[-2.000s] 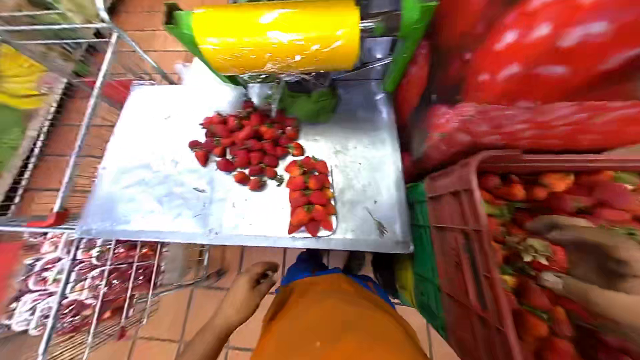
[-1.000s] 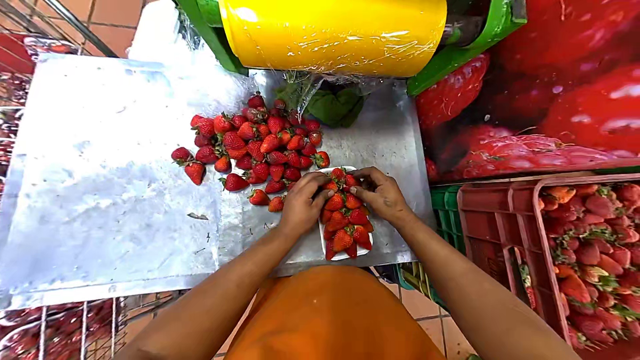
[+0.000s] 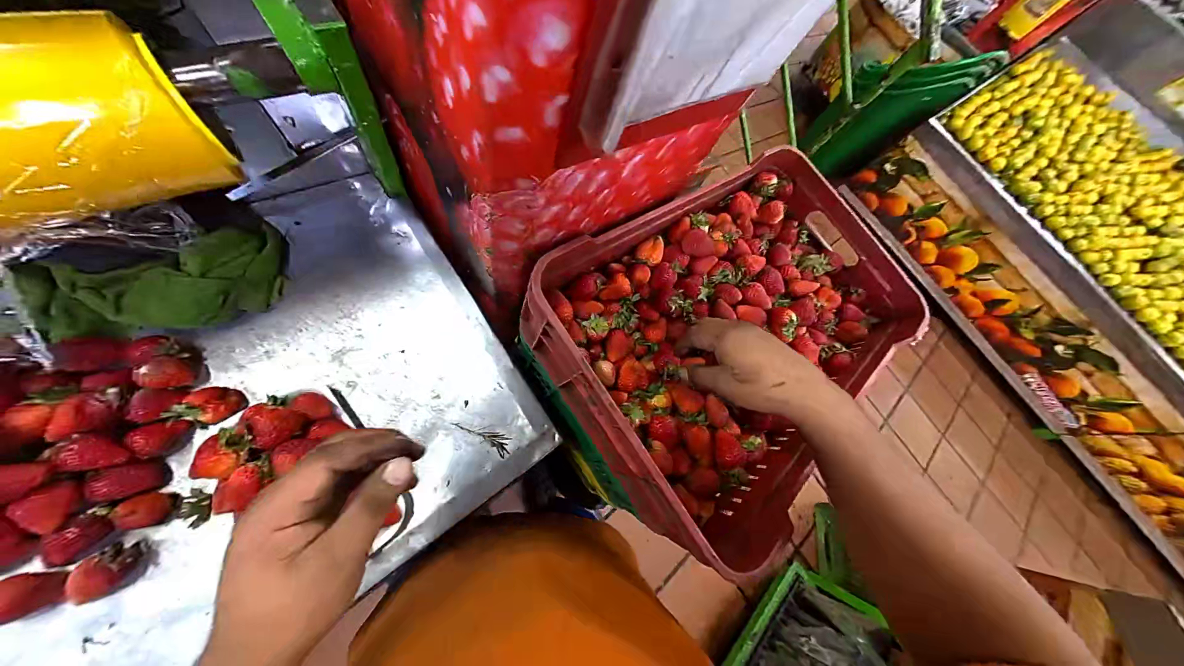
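My right hand [image 3: 754, 365] reaches down among strawberries [image 3: 740, 277] in a dark red plastic crate [image 3: 606, 435]; its fingertips are partly hidden there, so whether it grips one is unclear. At the left, my left hand [image 3: 319, 523] hovers over the near edge of the metal table [image 3: 398, 314], thumb and index finger close together, with no fruit visible between them. Behind that hand, strawberries [image 3: 270, 427] lie in a small white tray, mostly covered by the hand. A loose pile of strawberries [image 3: 92, 462] spreads to the left of the tray.
A yellow film roll [image 3: 102, 120] sits in a green metal frame [image 3: 356, 102], with a green cloth [image 3: 157, 282] below it. Beyond the crate stand a bin of orange fruit [image 3: 962, 259] and a tray of small yellow fruit [image 3: 1073, 176]. A green crate [image 3: 772, 615] is on the tiled floor.
Both hands were at the strawberry tray one second ago; my right hand has since moved right into the crate, and my left hand has come off the berries. The view has swung right.
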